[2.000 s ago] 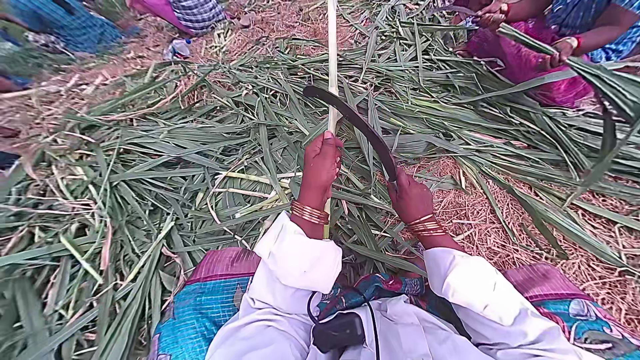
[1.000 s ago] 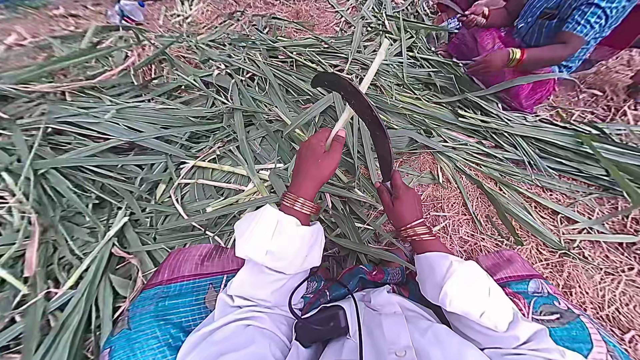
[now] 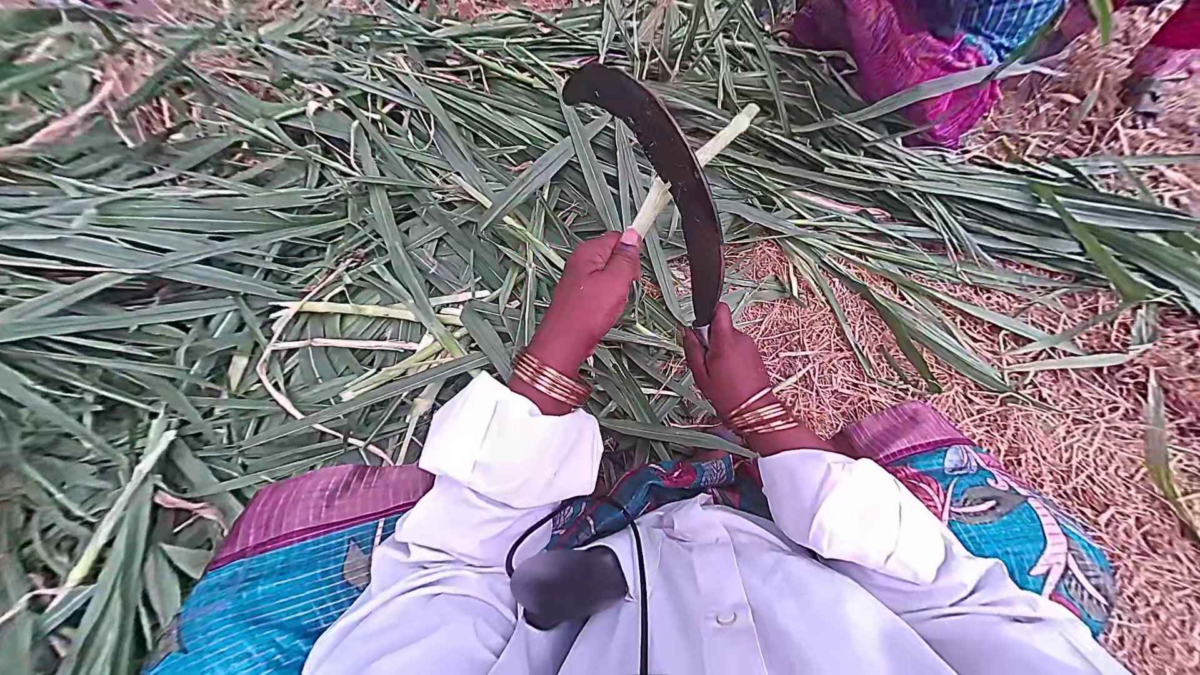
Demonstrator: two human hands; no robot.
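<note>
My left hand (image 3: 592, 286) is closed around a pale green stalk (image 3: 727, 134), which slants up and to the right. In my right hand (image 3: 727, 367) is the handle of a sickle (image 3: 692, 187) with a dark curved blade. The blade rises from my fist, bends to the left at its tip and crosses over the stalk between the stalk's two ends. Whether blade and stalk touch cannot be told. Below both hands lie long green leaves (image 3: 403, 216), with a few pale cut stalks (image 3: 375, 309) among them.
Dry straw (image 3: 1059, 450) covers the ground on the right. Magenta and blue clothing (image 3: 914, 66) of another person shows at the upper right, beside the leaves. My lap is covered by patterned blue cloth (image 3: 281, 581), and a dark object on a cord (image 3: 569, 586) hangs at my chest.
The stalk, upright and reaching past the frame's top two seconds ago, now slants right and shows a nearby upper end. Both hands have kept their holds. The view has tipped downward.
</note>
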